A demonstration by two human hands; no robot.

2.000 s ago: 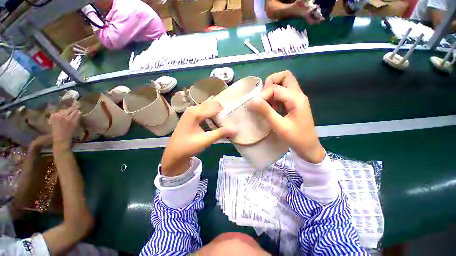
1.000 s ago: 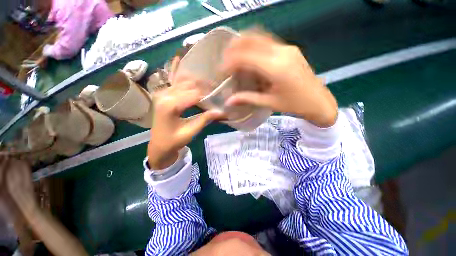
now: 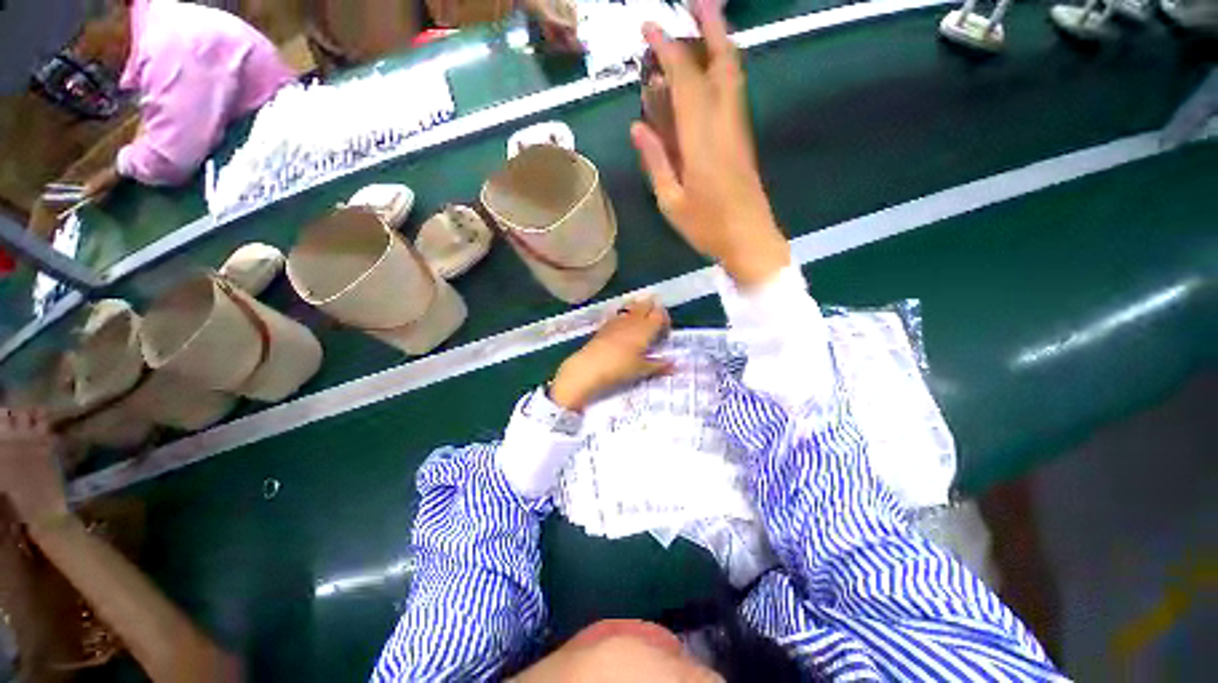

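My right hand [image 3: 711,154] is raised over the far belt with its fingers spread. A small dark brownish surface shows between its thumb and fingers, mostly hidden, so I cannot tell if it is gripped. My left hand [image 3: 617,358] is low at the top edge of the printed label sheets [image 3: 655,467], fingers slightly bent; whether it pinches a sheet is unclear. A beige cup-shaped housing [image 3: 568,247] with a brown band stands on the belt left of my right hand.
More housings [image 3: 425,314] stand in a row to the left, with rounded base parts [image 3: 454,240] beside them. A pale rail [image 3: 401,378] divides belt and bench. Clear plastic [image 3: 888,400] lies right of the sheets. A neighbour's arm [image 3: 120,587] is at left; a person in pink sits beyond.
The housing is no longer between both hands in front of me. My right hand has moved up and away over the belt; my left hand has moved down to the sheets.
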